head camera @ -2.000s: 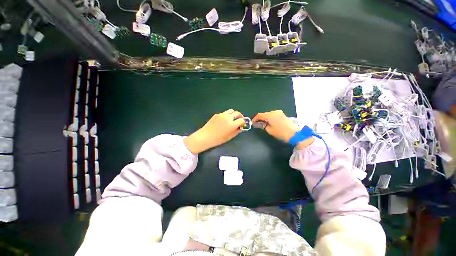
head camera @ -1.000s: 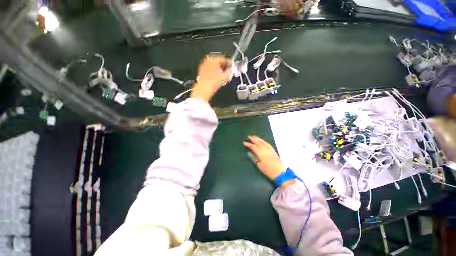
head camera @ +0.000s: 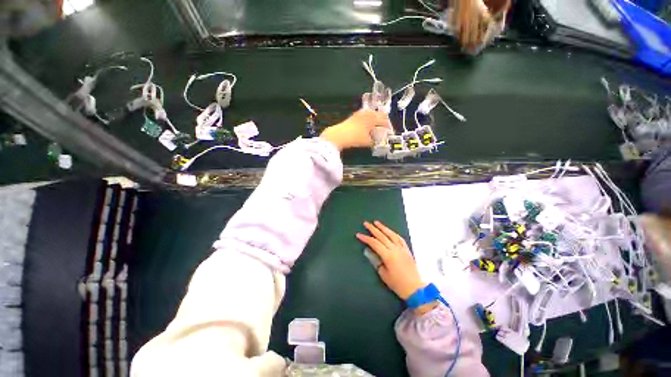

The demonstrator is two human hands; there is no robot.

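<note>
My left hand (head camera: pixel 360 129) is over the conveyor belt, its fingers at the left end of a row of half-assembled units (head camera: pixel 413 143) with yellow parts inside and white cords. Its fingertips touch or hold the leftmost unit; the grip is partly hidden. My right hand (head camera: pixel 393 261) rests on the dark green bench, fingers spread, with a blue wrist strap (head camera: pixel 423 296). A small grey piece lies at its fingers; I cannot tell if it is held. Two white housings (head camera: pixel 303 331) lie on the bench near me.
Circuit boards and cords (head camera: pixel 515 239) are heaped on the white sheet (head camera: pixel 427 213) at right. Stacked black trays (head camera: pixel 62 272) stand at left. A worn rail (head camera: pixel 257 177) divides bench and belt. More corded boards (head camera: pixel 151 127) lie on the belt. Another person's hand (head camera: pixel 478 22) shows at the top.
My left hand has gone from in front of me to the belt, then down to the row of units. My right hand has let its fingers spread on the bench. The view has shifted.
</note>
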